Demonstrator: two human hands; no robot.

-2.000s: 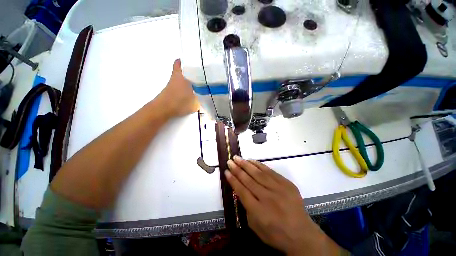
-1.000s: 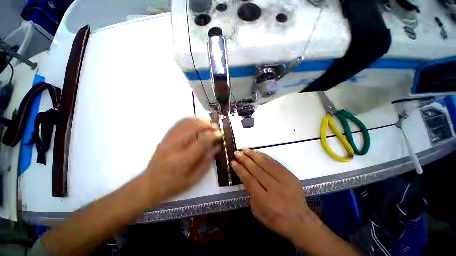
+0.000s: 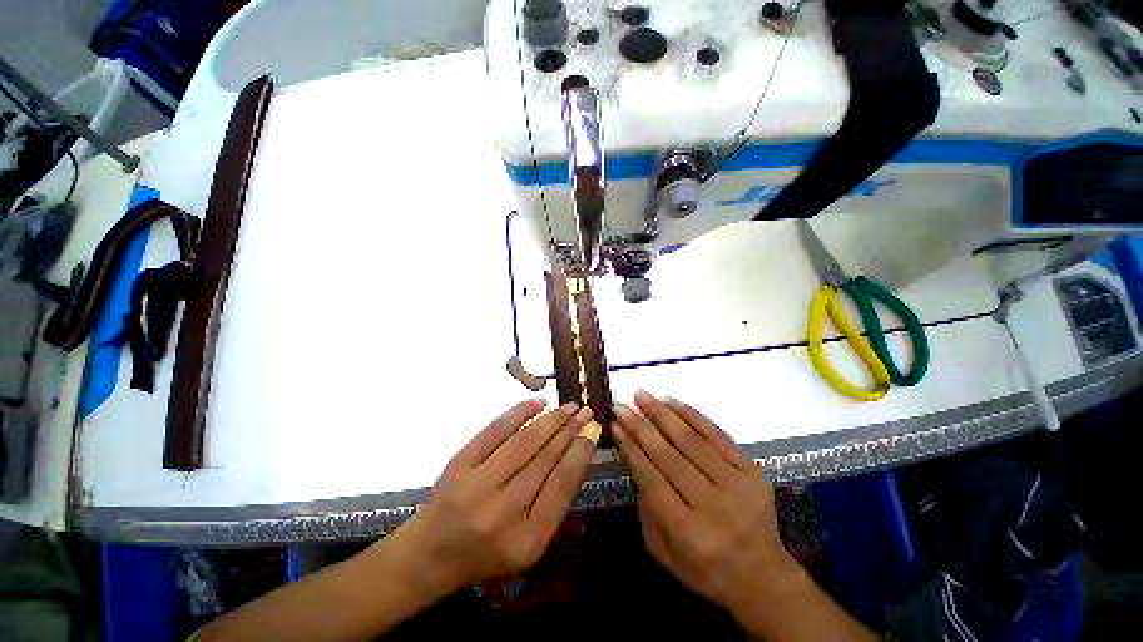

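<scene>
A dark brown strip point(image 3: 564, 339) with a thin gold toothed line, perhaps a zipper, runs from under the needle area of the white sewing machine point(image 3: 727, 113) towards the table's front edge. My left hand point(image 3: 514, 489) lies at the strip's near end on its left side, fingertips on it. My right hand point(image 3: 689, 489) lies at its right side, fingertips touching its edge. The strip's near end is partly hidden by my fingers. A shiny upright guard point(image 3: 585, 163) partly hides the needle.
Scissors point(image 3: 852, 339) with yellow and green loops lie right of the needle. A brown strip point(image 3: 219, 276) lies at left beside dark trim loops point(image 3: 157, 314). A small brown-grey tab point(image 3: 525, 374) is left of the work. A white-tipped rod point(image 3: 1030, 364) is at right. Measuring tape point(image 3: 313, 523) edges the table.
My left hand has come from beside the machine head, over the strip, to its near end. My right hand stays at the strip, slightly nearer the table edge. The camera view has shifted.
</scene>
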